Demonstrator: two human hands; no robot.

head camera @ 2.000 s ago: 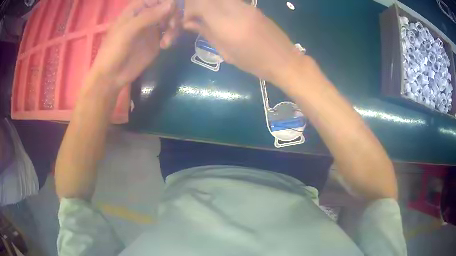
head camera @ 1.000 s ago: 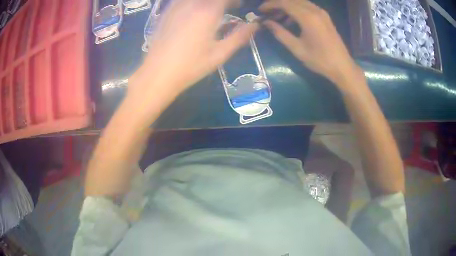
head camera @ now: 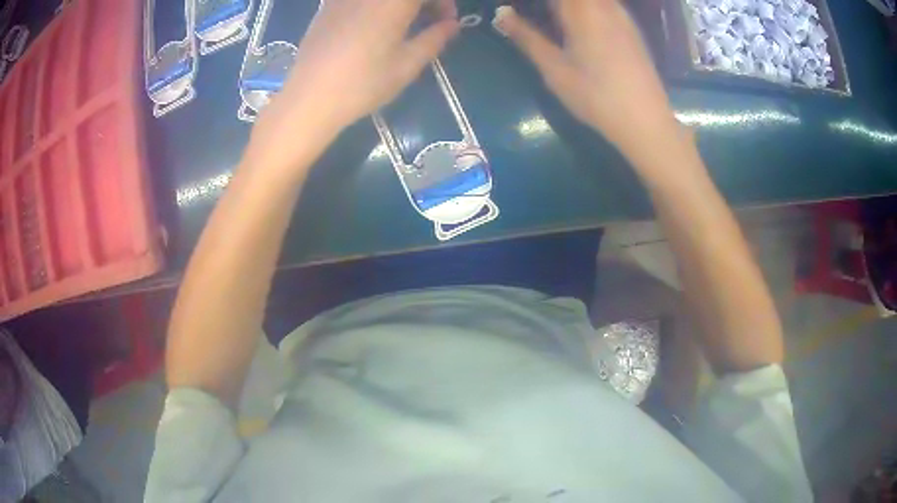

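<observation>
A silver-outlined loop frame with a blue band lies on the green bench top, its foot loop towards me. My left hand is over its upper end and hides it; what its fingers hold is not clear. A small pale ring shows just beyond its fingertips. My right hand is to the right of the frame, with a small white cap at its thumb tip. Both hands are blurred and reach the top edge.
Other loop frames lie at upper left. The red compartment tray is at left. A brown-edged box of white pieces is at upper right. The bench's near edge crosses in front of me. A shiny bundle is below it.
The view has shifted, showing the frame and parts box further left. Since a second ago my hands have drawn apart slightly over the frame's top, and the small ring now shows between them.
</observation>
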